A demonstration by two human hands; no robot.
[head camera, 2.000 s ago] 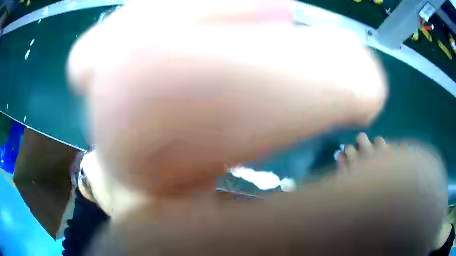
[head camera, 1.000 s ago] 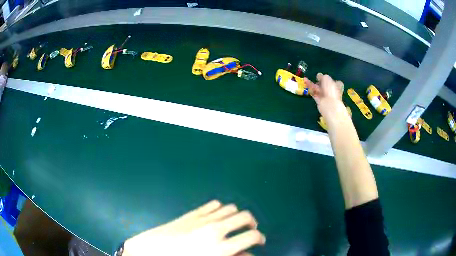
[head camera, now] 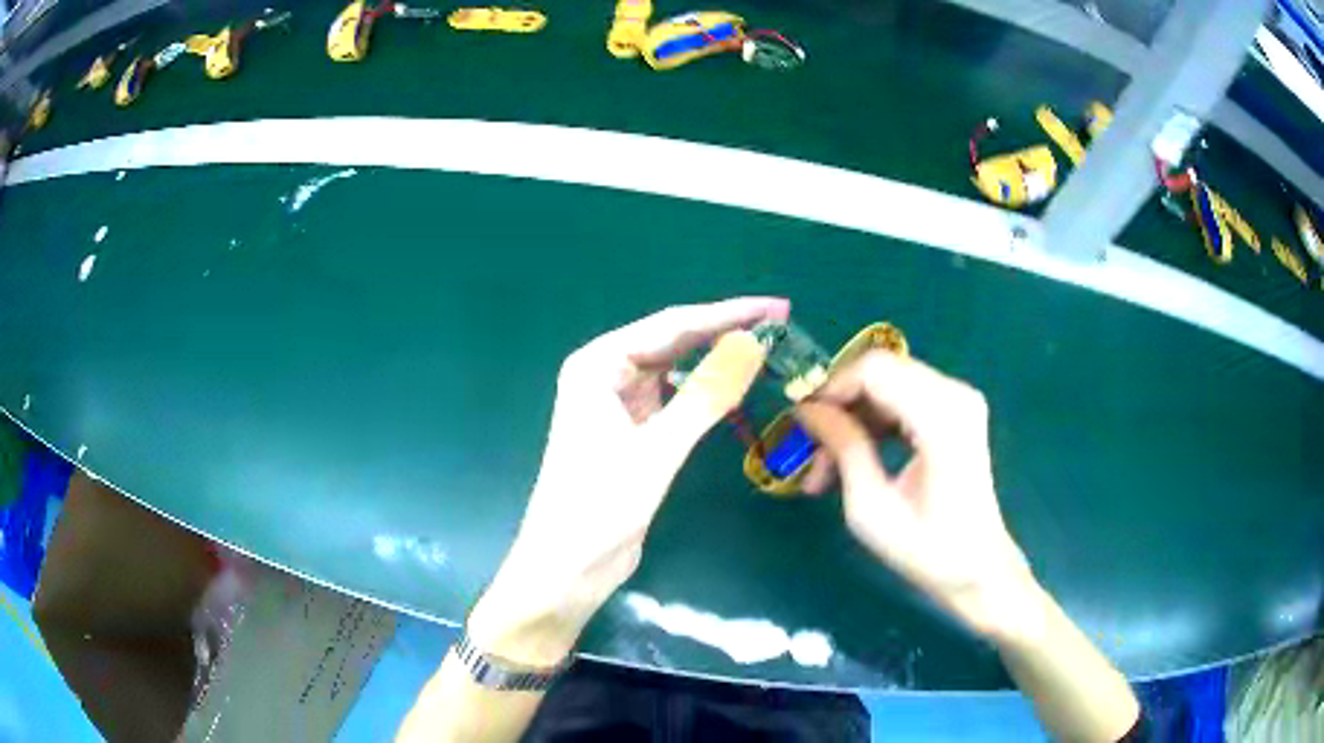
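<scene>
My left hand (head camera: 639, 421) pinches a small green circuit board (head camera: 791, 353) between thumb and fingers above the worktop. My right hand (head camera: 908, 465) holds a yellow housing shell (head camera: 767, 468) with a blue cell (head camera: 790, 450) showing in its open side. A yellow end (head camera: 883, 337) also shows above the right fingers; whether it is the same shell or a separate piece is hidden. A small whitish connector (head camera: 806, 383) is at the board's edge by my right fingertips. A red wire (head camera: 742, 427) runs between the left thumb and the shell.
A dark green worktop (head camera: 363, 378) lies under my hands. A pale rail (head camera: 581, 150) and upright (head camera: 1125, 160) divide it from the belt behind. Several yellow units, one a shell with a blue cell (head camera: 697, 39), lie on the belt. Brown cardboard (head camera: 116, 610) stands below the worktop at lower left.
My right hand has come back from the belt with a yellow shell. My left hand has moved up and in and now grips the board. The view has tilted down, so the belt sits higher.
</scene>
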